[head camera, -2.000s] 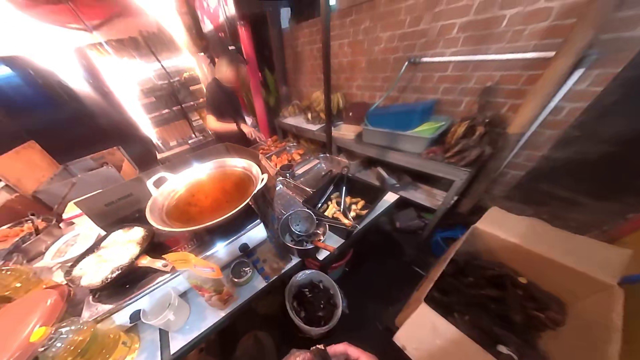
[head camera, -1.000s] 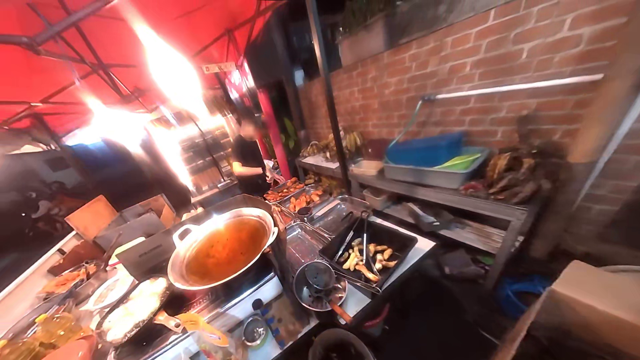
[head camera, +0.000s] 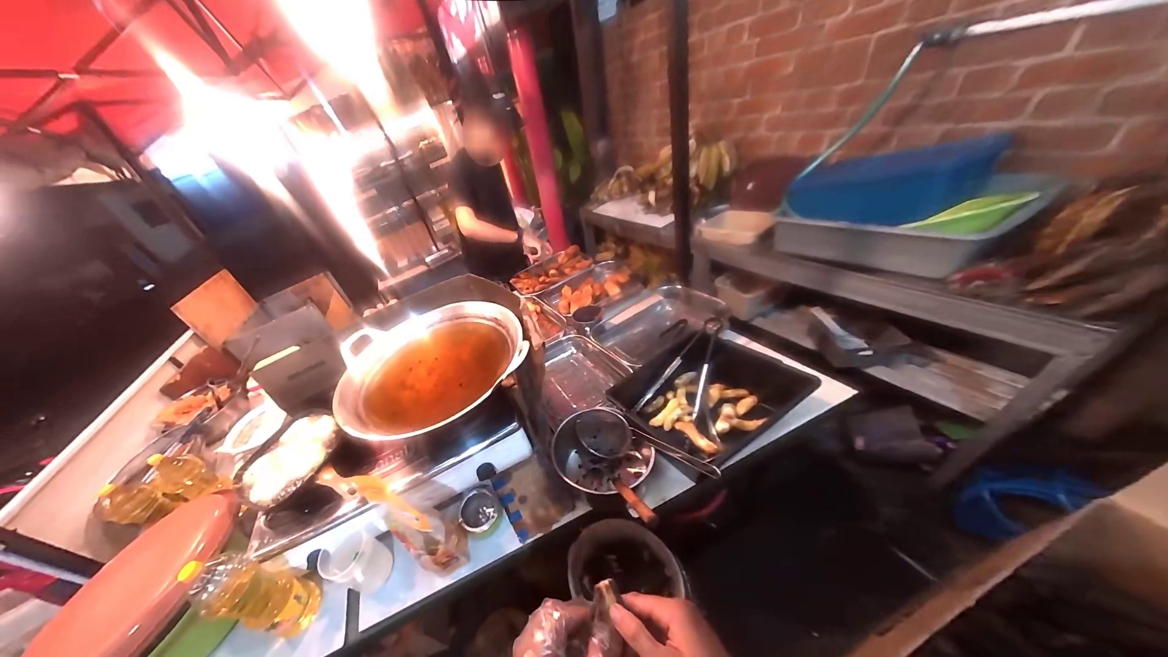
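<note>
At the bottom centre my left hand (head camera: 551, 628), in what looks like a clear plastic glove, and my right hand (head camera: 664, 624) hold a small brownish food piece (head camera: 606, 595) between them, possibly a banana being peeled. Just beyond them stands a round bucket (head camera: 679, 573) with dark contents. A black tray (head camera: 796, 383) holds pale peeled pieces (head camera: 673, 411) and metal tongs (head camera: 703, 379). Left of it, a strainer (head camera: 604, 432) rests over a pan with a wooden handle (head camera: 636, 502). A wide metal wok (head camera: 438, 370) of orange-brown oil sits on the stove.
A cardboard box (head camera: 1031, 547) is at the lower right. Oil bottles (head camera: 260, 598) and a clear plastic cup (head camera: 358, 561) stand at the left. A person in dark clothes (head camera: 488, 205) stands behind trays of fried food (head camera: 584, 287). A shelf (head camera: 912, 283) runs along the brick wall.
Both hands and the held piece have come into view; one second ago no hand showed, and two seconds ago only part showed at the lower edge. The view has shifted.
</note>
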